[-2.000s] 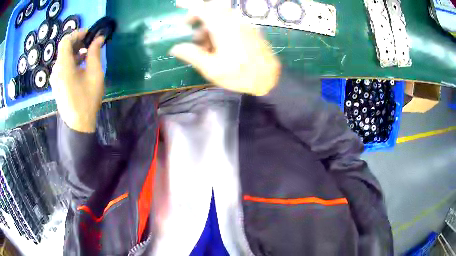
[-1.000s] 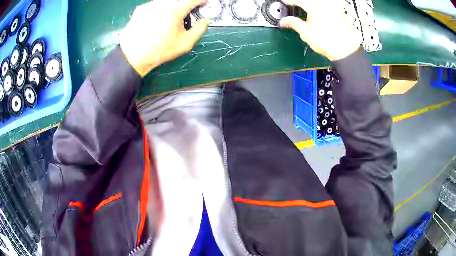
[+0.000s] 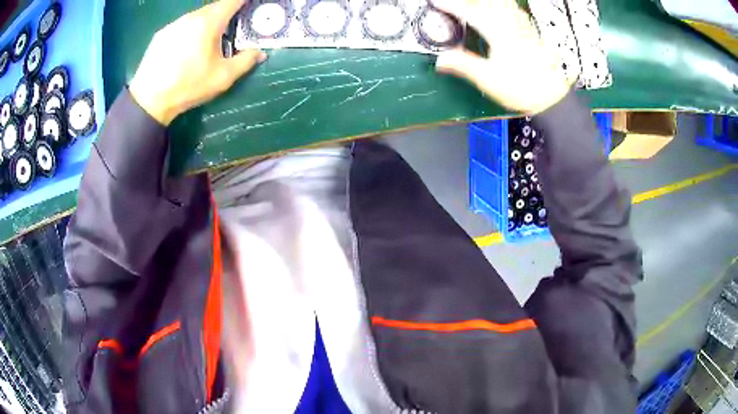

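Note:
A flat silver plate (image 3: 349, 36) lies on the green bench at the top edge of the picture, carrying a row of black-rimmed discs with pale centres (image 3: 326, 18). My left hand (image 3: 194, 57) is at the plate's left end, thumb along the near edge and fingers partly cut off by the picture's top. My right hand (image 3: 514, 61) grips around the rightmost disc (image 3: 438, 29), with its thumb at the plate's near edge. This disc shows a thicker dark rim than the others. The fingertips of both hands are partly hidden or cut off.
A blue tray (image 3: 99, 121) with many loose discs is at the left. Bare perforated plates (image 3: 593, 48) lie beyond my right hand. Below the bench stand a blue crate (image 3: 488, 174) of dark parts and a cardboard box (image 3: 645, 134). Stacked clear trays (image 3: 32, 283) are at lower left.
My left hand first left the tray side for the plate, then slid left to its end, uncovering the leftmost disc. My right hand stays at the right end. The plate sits slightly further left.

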